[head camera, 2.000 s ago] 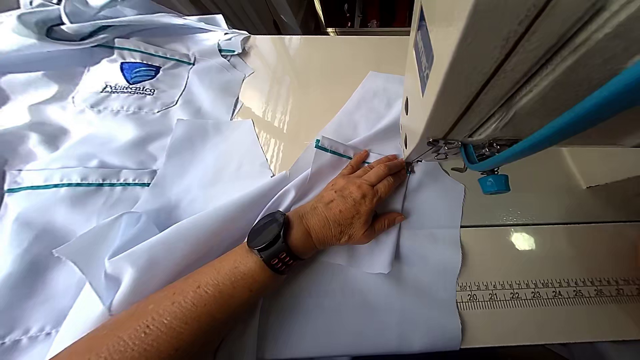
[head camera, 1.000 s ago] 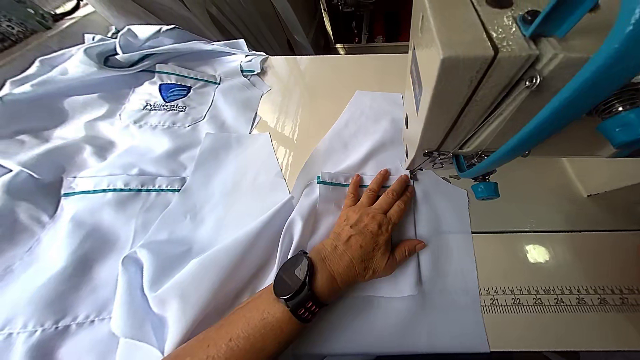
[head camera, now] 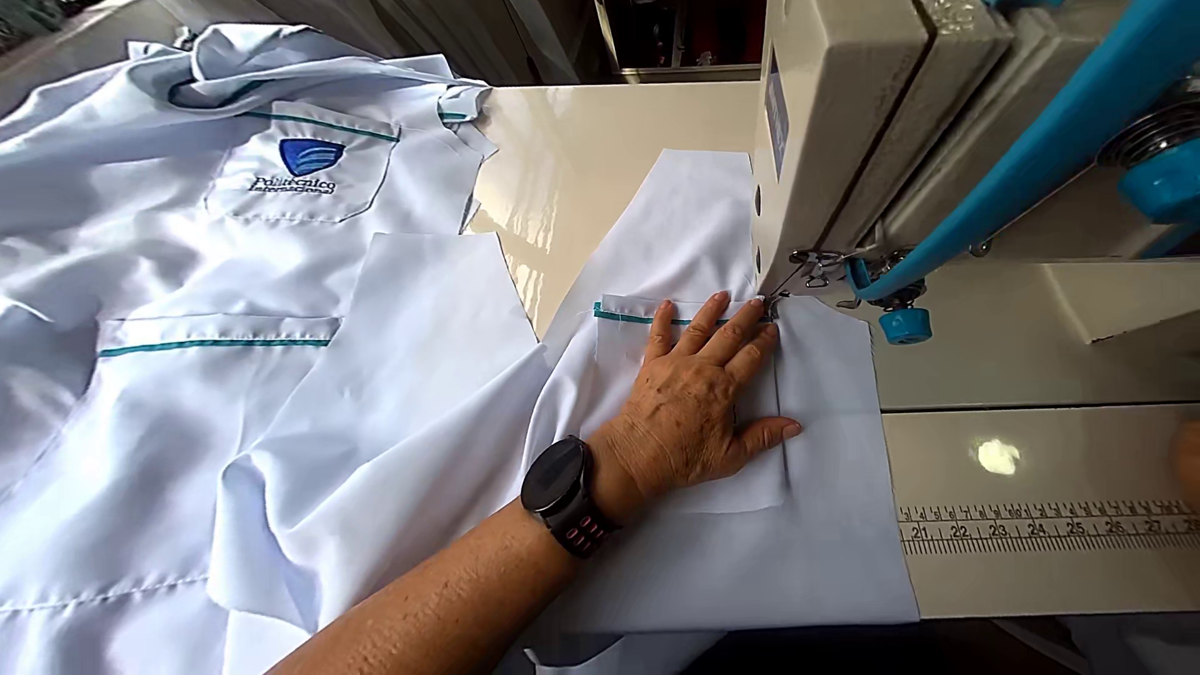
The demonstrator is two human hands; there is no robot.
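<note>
My left hand (head camera: 698, 403), with a black watch on its wrist, lies palm down with fingers spread on a white fabric pocket piece (head camera: 623, 422). Teal trim (head camera: 623, 317) runs along the pocket's top edge. The pocket piece lies on a larger white fabric panel (head camera: 834, 525). My fingertips are close beside the needle and presser foot (head camera: 771, 306) of a sewing machine (head camera: 844, 103), at the pocket's upper right corner. Of my right hand only a blurred sliver (head camera: 1189, 459) shows at the right edge; what it does is hidden.
White garment pieces (head camera: 169, 272) with teal trim and an embroidered pocket (head camera: 305, 169) cover the left of the table (head camera: 562, 122). A printed ruler scale (head camera: 1041, 530) runs along the front right. The machine's blue thread-guard arm (head camera: 1022, 150) slants across the upper right.
My left hand stays flat on the pocket piece, its fingers now spread wider than two seconds ago. A sliver of my right hand has come into view at the right edge. The view has shifted.
</note>
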